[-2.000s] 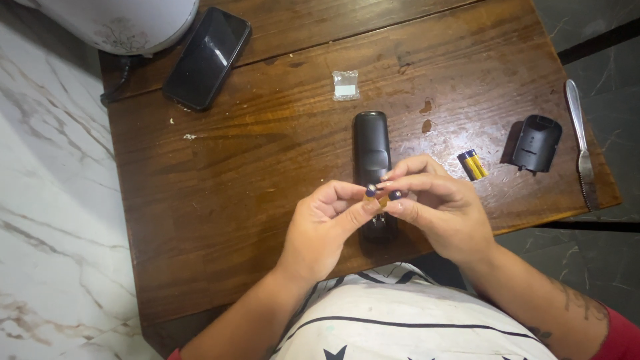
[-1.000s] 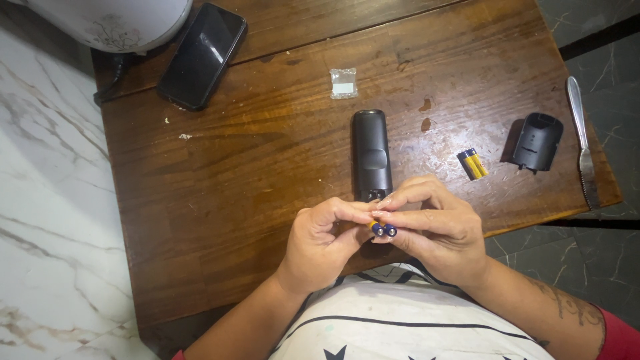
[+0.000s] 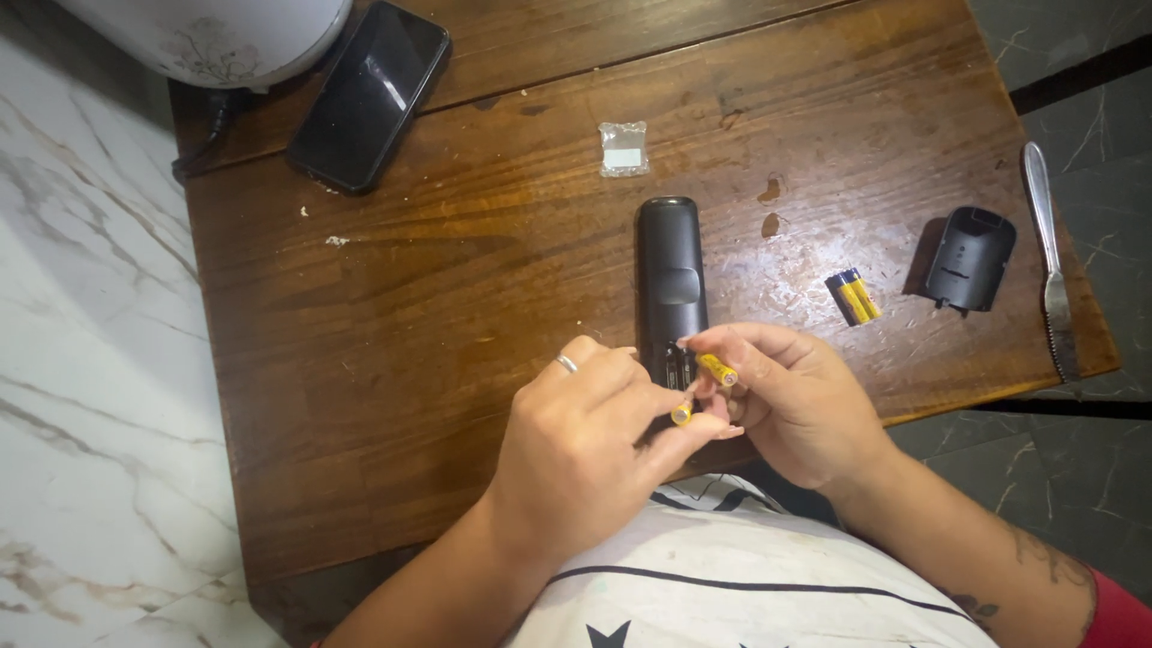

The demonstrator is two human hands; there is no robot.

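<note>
A black remote control [image 3: 671, 270] lies back side up on the table, its battery compartment [image 3: 677, 364] uncovered near my fingers. My left hand [image 3: 589, 432], with a ring on one finger, pinches a small yellow battery [image 3: 681, 414] over the remote's lower end. Another yellow battery [image 3: 717, 369] is between the thumb and fingers of my right hand [image 3: 792, 396]. Two yellow and dark blue batteries [image 3: 853, 297] rest side by side to the right of the remote. Farther right lies the black battery cover [image 3: 972, 259]. My hands hide the remote's lower end.
A serrated table knife [image 3: 1048, 261] lies along the right edge of the wooden table [image 3: 405, 360]. A small clear wrapper [image 3: 624, 150] is above the remote. At the upper left are a black smartphone [image 3: 369, 97] and a white appliance [image 3: 216, 40] with a cord.
The two batteries were together between both hands; now they are apart, one in each hand. The uncovered compartment shows more between my hands.
</note>
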